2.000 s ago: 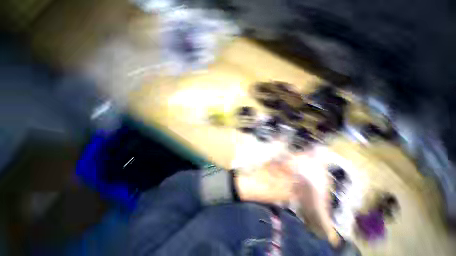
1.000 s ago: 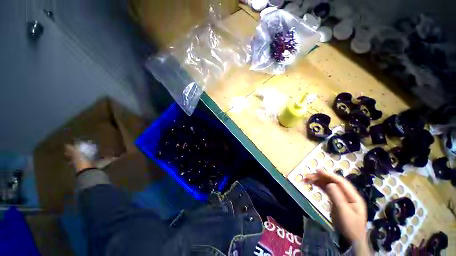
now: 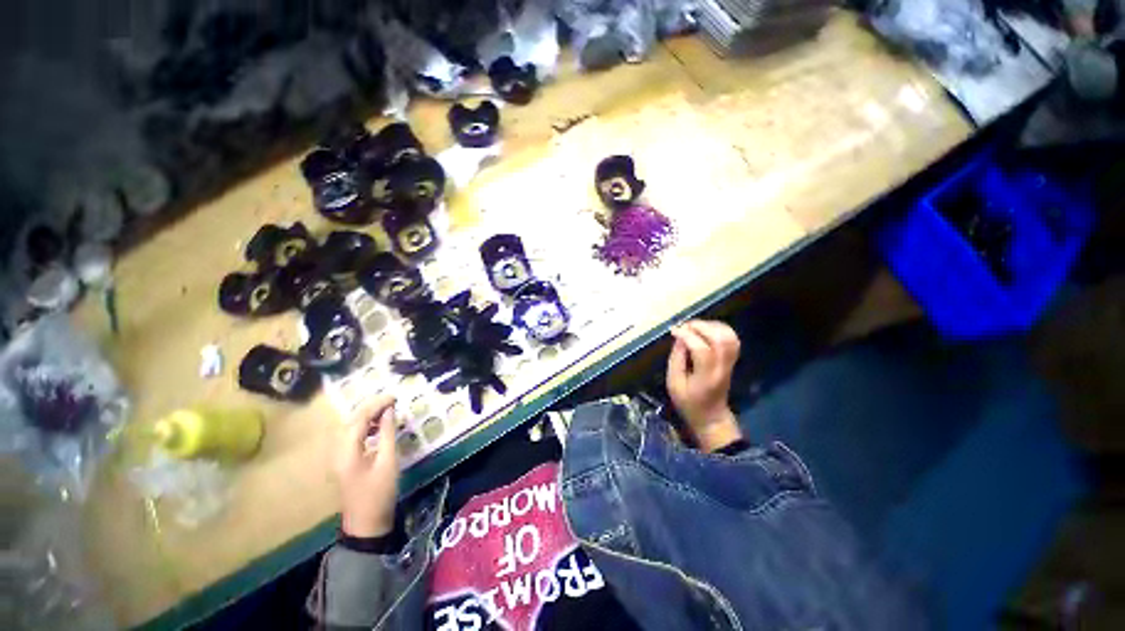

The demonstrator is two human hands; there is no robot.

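Black cup-shaped housings [image 3: 290,247] stand in a large group behind and left of a white perforated tray [image 3: 428,431]. Two shiny-faced housings [image 3: 540,313] stand at the tray's right side. Small black plastic parts [image 3: 454,345] lie piled on the tray. Tiny purple fasteners [image 3: 635,237] form a heap to the right, with one housing behind them. My left hand [image 3: 368,462] is at the tray's front left, fingers slightly apart, with nothing visible in it. My right hand [image 3: 703,370] is at the bench's front edge, fingers curled; whether it holds something tiny cannot be told.
A yellow-green squeeze bottle [image 3: 212,433] lies at left, near a clear bag of purplish parts [image 3: 56,401]. Bagged housings [image 3: 247,74] fill the back. Grey stacked trays [image 3: 755,19] stand at the back. A blue bin [image 3: 987,247] sits beyond the bench's right edge.
The view has swung back over the bench. My left hand has left the cardboard box and the whitish plastic there and is at the tray. My right hand has moved off the tray to the bench edge.
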